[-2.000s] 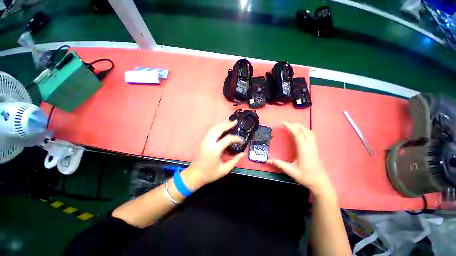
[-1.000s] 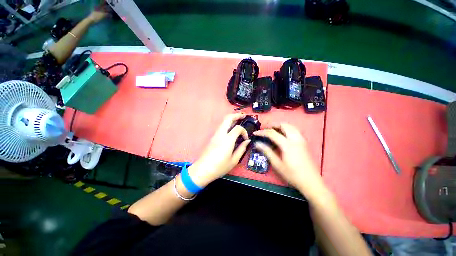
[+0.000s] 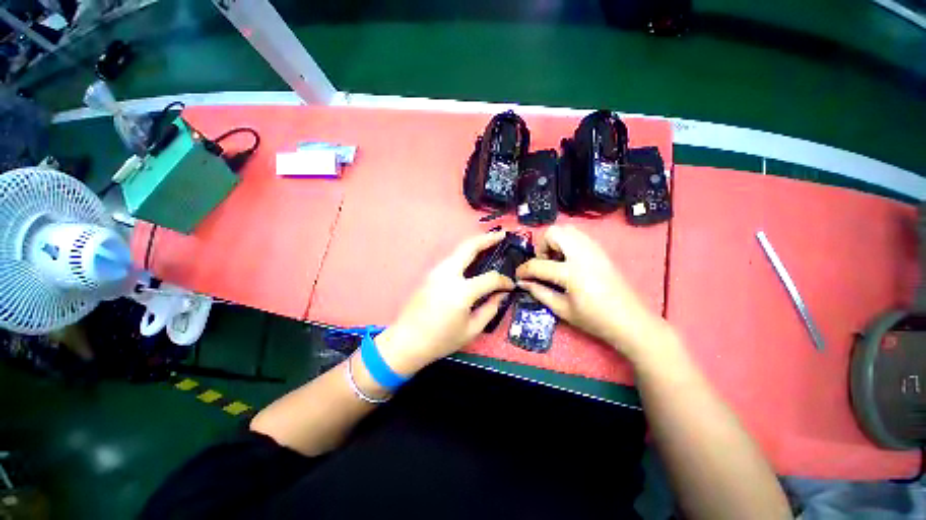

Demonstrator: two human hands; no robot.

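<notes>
A black camcorder body [image 3: 515, 248] lies on the red mat near the front edge, partly hidden by my hands. My left hand [image 3: 454, 291], with a blue wrist strap, holds its left side. My right hand [image 3: 574, 281] has its fingertips on the body's right side, close to my left fingertips; whether they pinch a small part cannot be told. A flip-out screen unit [image 3: 532, 325] with a bluish-silver circuit board lies just below my right fingers. Two more camcorder bodies [image 3: 501, 163] [image 3: 597, 163] stand behind, each with a black screen unit [image 3: 538, 187] [image 3: 647, 189] at its right.
A white and light blue packet [image 3: 309, 163] lies at the upper left. A green box [image 3: 181, 179] and a white fan [image 3: 66, 250] stand at the left. A silver stick [image 3: 789, 289] lies at the right, beside an olive-grey appliance [image 3: 894, 381].
My right hand has moved left from open space onto the camcorder body, and both hands' fingertips are now close together. The other person's arm at the upper left is gone. The view has shifted.
</notes>
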